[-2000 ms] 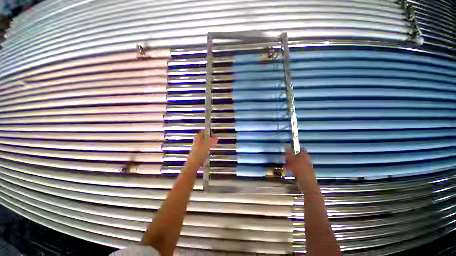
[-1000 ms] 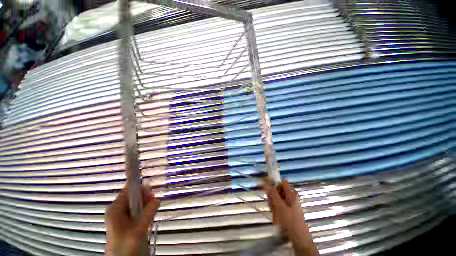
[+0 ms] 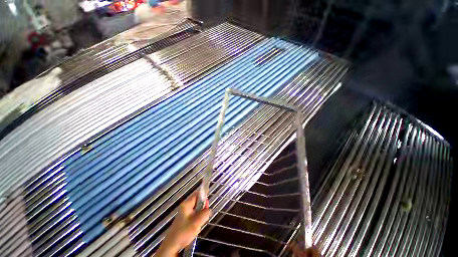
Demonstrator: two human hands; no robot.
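Note:
A rectangular silver metal frame is held up, tilted, over the near side of the bar bed, with thin wires along its inside. My left hand is closed around its left side bar. My right hand is at the lower end of its right side bar, cut off by the bottom edge and dark; it appears to grip the bar. The blue sheet lies ribbed over the bars, left of and behind the frame.
Ribbed white sheet runs along the far left side. Pale pink sheet shows at the lower left. Small fittings sit at the blue sheet's near edge. Another bed of metal bars stands at the right, past a dark gap. Blurred clutter is behind.
The frame has been lifted off the coloured sheets and carried right, over the bed's near edge and the dark gap. Both hands moved with it. The view has turned right.

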